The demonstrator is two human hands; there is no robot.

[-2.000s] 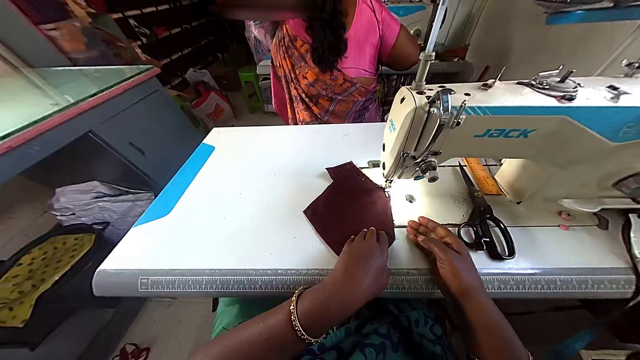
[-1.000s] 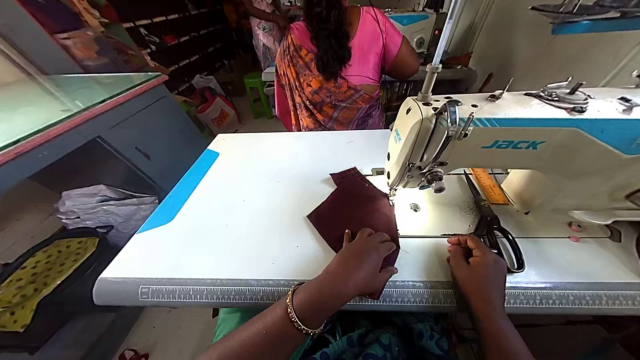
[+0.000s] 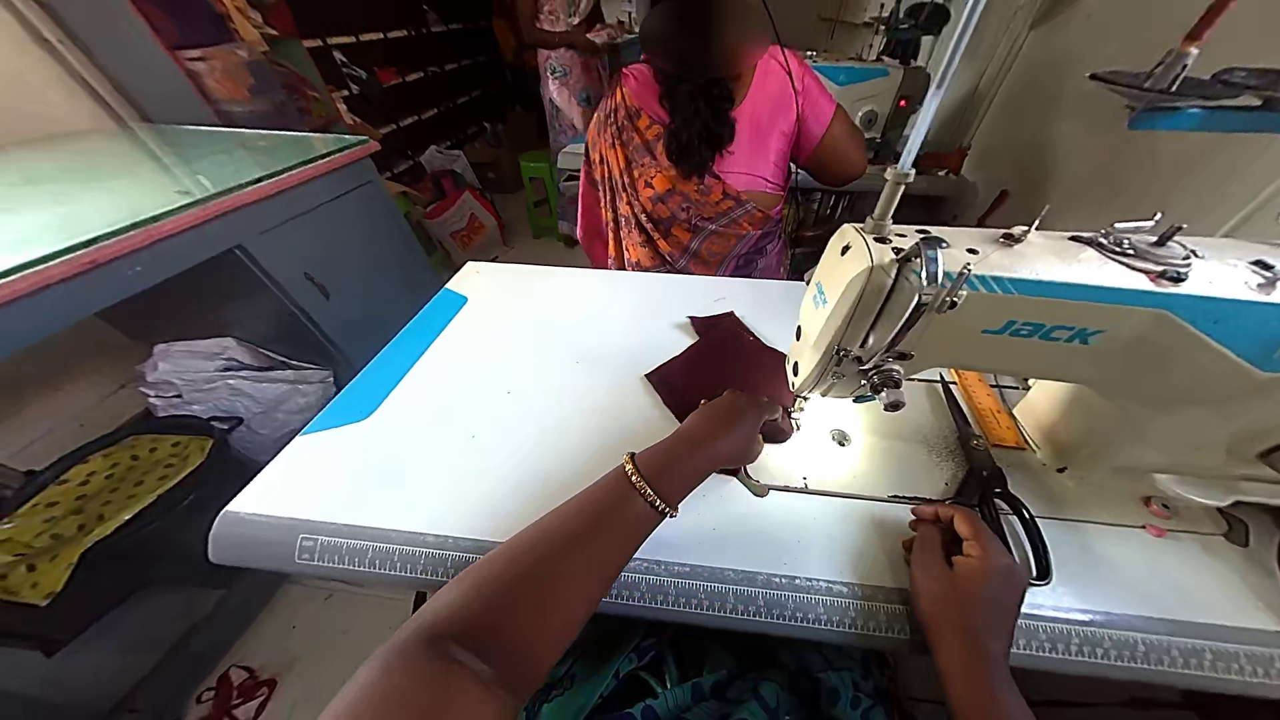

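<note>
A dark maroon piece of cloth (image 3: pixel 715 365) lies on the white sewing table, its right edge beside the needle area of a Jack sewing machine (image 3: pixel 1000 320). My left hand (image 3: pixel 735 430) grips the cloth's near edge, close to the presser foot, which is partly hidden. To the right, my right hand (image 3: pixel 965 565) rests at the table with fingers curled, beside the handles of black scissors (image 3: pixel 985 480); whether it holds something small cannot be told. An orange ruler (image 3: pixel 987 408) lies behind the scissors, partly under the machine arm.
A measuring scale (image 3: pixel 760 600) runs along the table's front edge. At left stand a glass-topped counter (image 3: pixel 300 200), a whitish bag (image 3: pixel 235 390) and a yellow spotted cloth (image 3: pixel 100 500) in a dark holder. A person (image 3: pixel 700 170) in pink and orange sits beyond the table; another stands farther back.
My left hand has moved from the middle of the cloth to its near edge by the needle. Since the earliest frame, my right hand has moved away from the cloth toward the scissors.
</note>
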